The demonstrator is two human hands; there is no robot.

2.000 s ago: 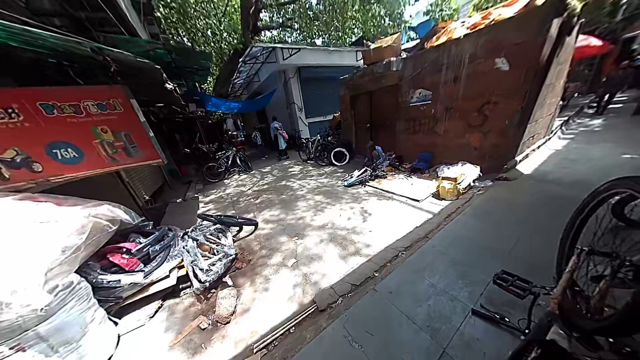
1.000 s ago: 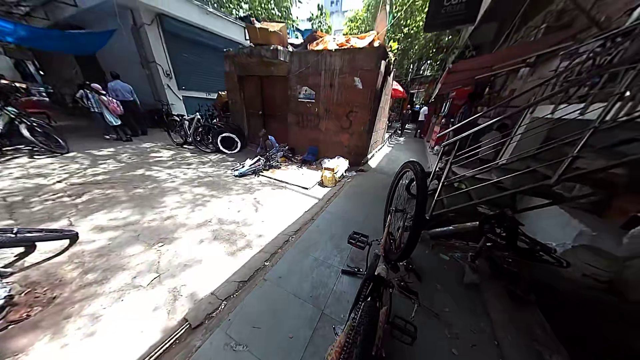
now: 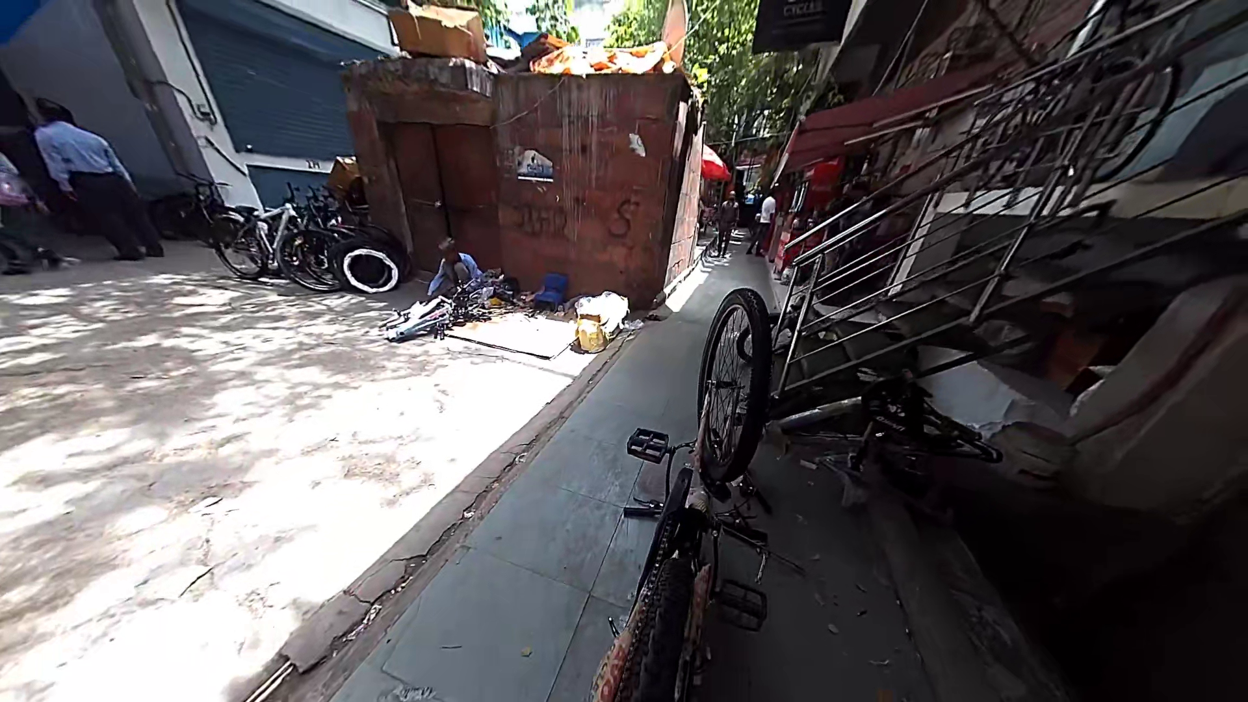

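Neither my left hand nor my right hand shows in the head view. An upside-down bicycle stands on the paved walkway close below me, its far wheel (image 3: 735,385) raised and its near knobby tire (image 3: 667,629) at the bottom edge. One black pedal (image 3: 647,445) sticks out on its left side, and another black pedal (image 3: 741,604) lies lower on its right. The handlebar region near the ground is dark and hard to make out.
Metal stair railings (image 3: 916,244) rise at right, with dark bicycle parts (image 3: 907,429) below. A cracked curb (image 3: 419,556) edges the walkway. Across the pavement, a person (image 3: 453,268) sits among bicycle parts by a rust-red structure (image 3: 595,195); another person (image 3: 86,175) stands far left.
The view has swung far to the right, bringing the whole upturned bicycle and the stair railings into sight. The red signboard and the plastic-wrapped bundles have left the view.
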